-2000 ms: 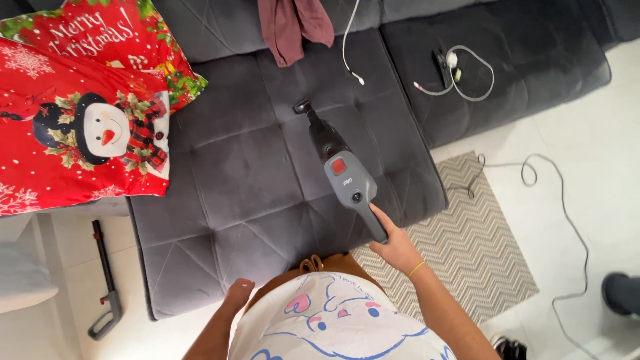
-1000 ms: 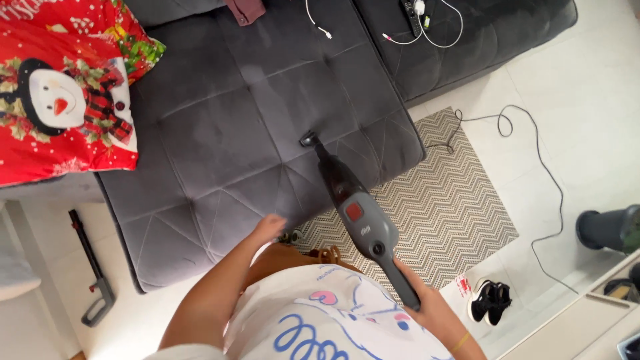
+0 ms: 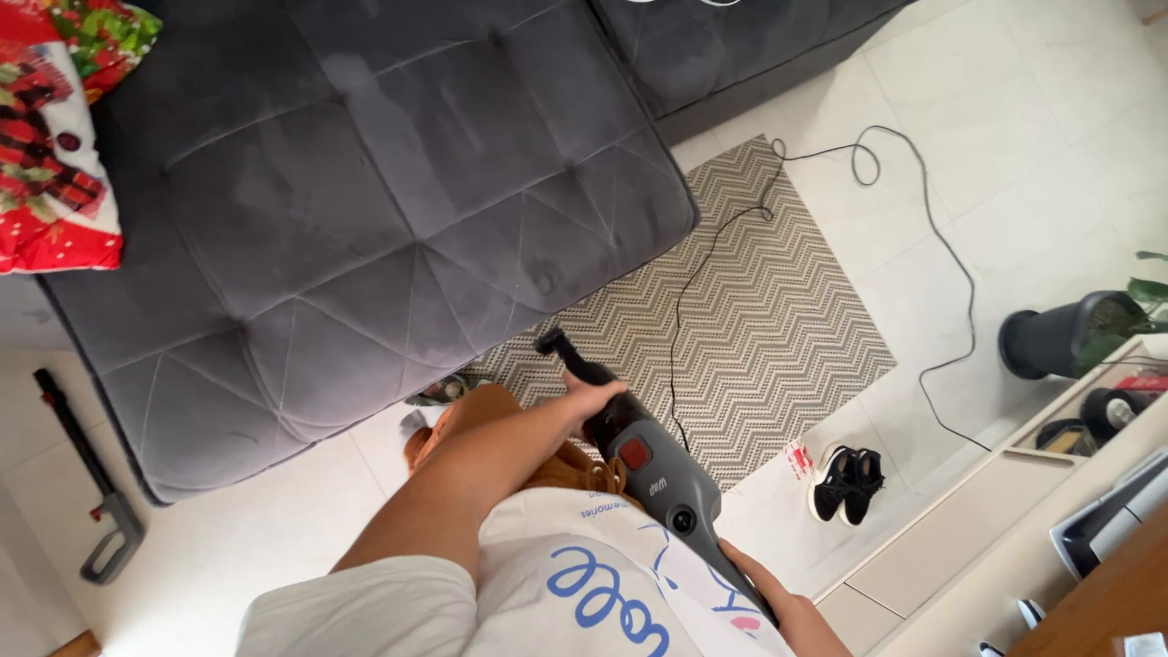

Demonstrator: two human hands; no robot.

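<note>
A grey and black handheld vacuum cleaner (image 3: 662, 479) lies diagonally in front of my body, over the edge of the patterned rug. My right hand (image 3: 762, 584) is closed around its rear handle. With my left hand (image 3: 593, 397) I grip the dark front end, just behind the small brush nozzle (image 3: 550, 341). That nozzle points up and left, near the front edge of the grey tufted sofa seat (image 3: 301, 210). A thin black cord (image 3: 675, 347) runs across the rug and passes out of sight behind the vacuum body.
Red Christmas cushions (image 3: 55, 182) rest at the sofa's left. A grey and black handle with a tube (image 3: 114, 520) is on the floor at left. Right of the chevron rug (image 3: 776, 319) are black sneakers (image 3: 844, 484), a dark plant pot (image 3: 1049, 338) and a low cabinet (image 3: 912, 547).
The vacuum's nozzle has come off the sofa seat toward my body. My left hand, free in both earlier frames, now holds its front end. The view has shifted toward the rug.
</note>
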